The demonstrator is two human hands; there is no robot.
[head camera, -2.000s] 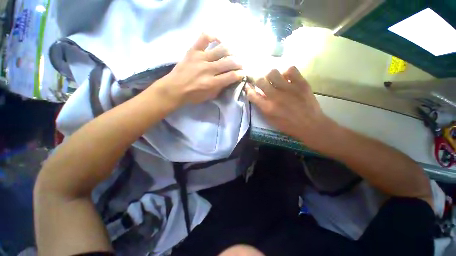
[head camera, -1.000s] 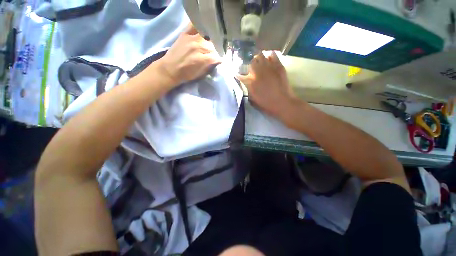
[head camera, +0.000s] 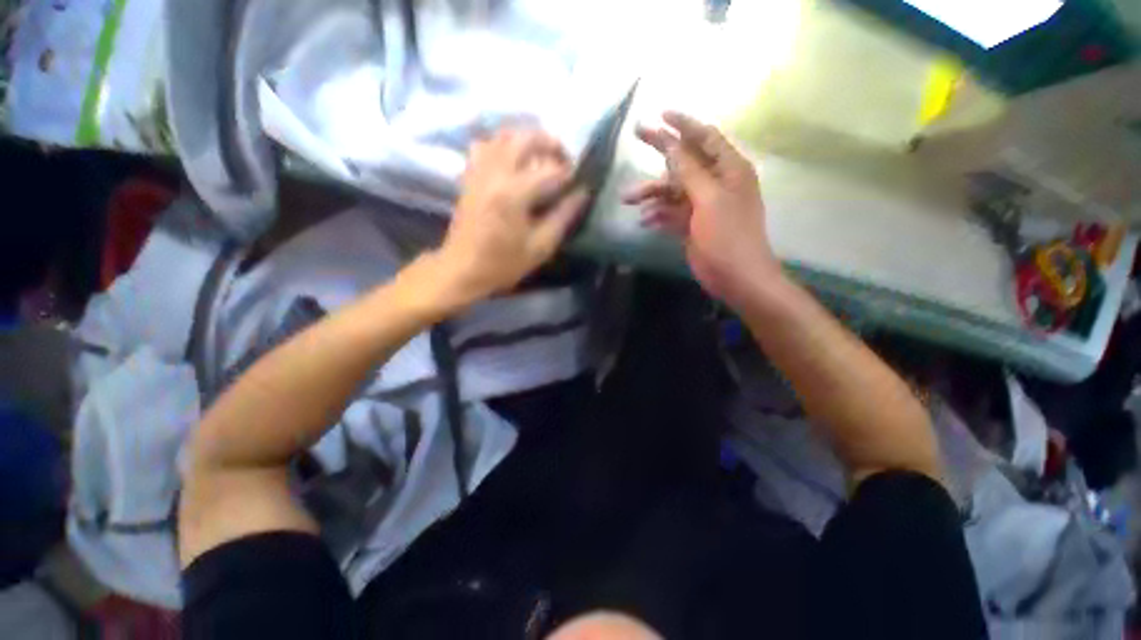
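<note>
Light grey fabric (head camera: 363, 113) lies in folds on the table, washed out by the lamp near the needle area. A dark grey panel edge (head camera: 606, 156) stands up at its right side. My left hand (head camera: 516, 206) has its fingers curled on the fabric beside this dark edge and grips it. My right hand (head camera: 701, 188) is just right of the dark edge, fingers apart and holding nothing. Both hands are blurred. The needle and presser foot are lost in glare.
The cream machine bed (head camera: 826, 113) is right of the fabric. Part of the green machine panel (head camera: 1076, 56) shows at the top right. Scissors (head camera: 1057, 281) lie at the table's right end. A plastic packet (head camera: 56, 63) is at the far left. Grey pieces (head camera: 131, 438) hang below the table edge.
Both hands have come away from the needle area towards me. My right hand has let go of the cloth. The fabric has shifted up onto the table, and the camera view has moved.
</note>
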